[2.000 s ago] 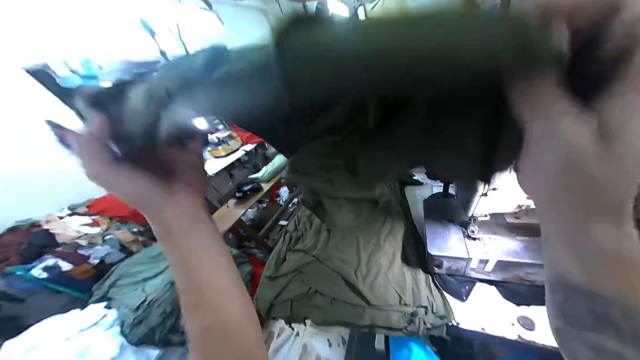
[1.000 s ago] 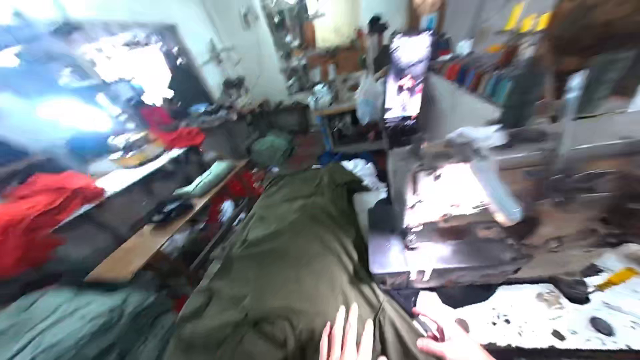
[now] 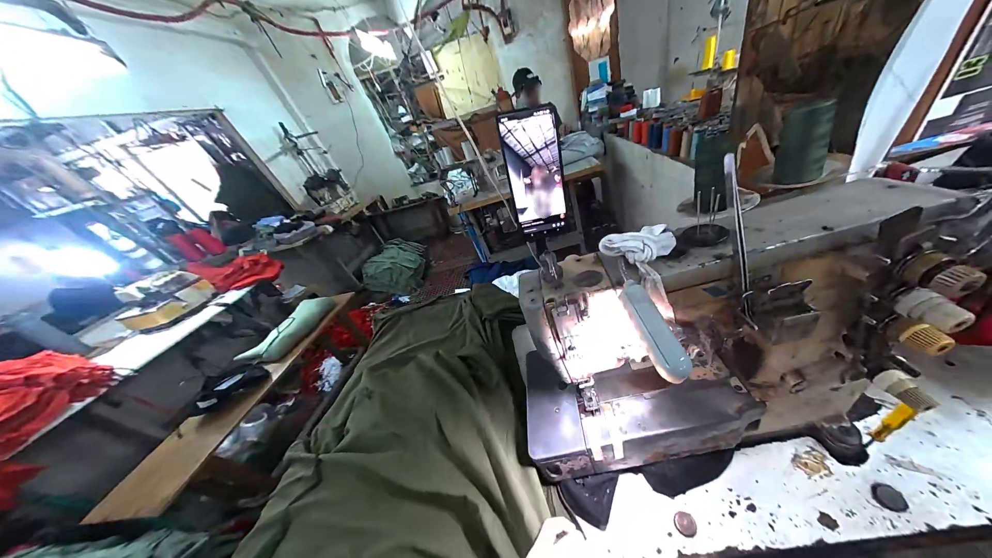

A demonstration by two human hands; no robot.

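A dark olive-green cloth garment (image 3: 418, 434) lies spread from the bottom edge up along the left side of an industrial sewing machine (image 3: 635, 418). Its far end bunches near the machine head. The lit needle area (image 3: 589, 395) has no cloth under it that I can make out. A small pale, overexposed part of what looks like my right hand (image 3: 556, 536) shows at the bottom edge, beside the cloth; its fingers and any grip are hidden. My left hand is out of view.
A phone (image 3: 533, 170) with a lit screen stands behind the machine. A yellow-handled screwdriver (image 3: 893, 422) lies on the worn white tabletop (image 3: 744, 504). Left are a wooden bench (image 3: 167, 473), a pale green bundle (image 3: 291, 329) and red cloth (image 3: 46, 391). A person (image 3: 527, 87) is in the background.
Two seconds ago both hands held dark cloth raised; a second ago they were low, near the spread garment and table edge. Now they are mostly out of view.
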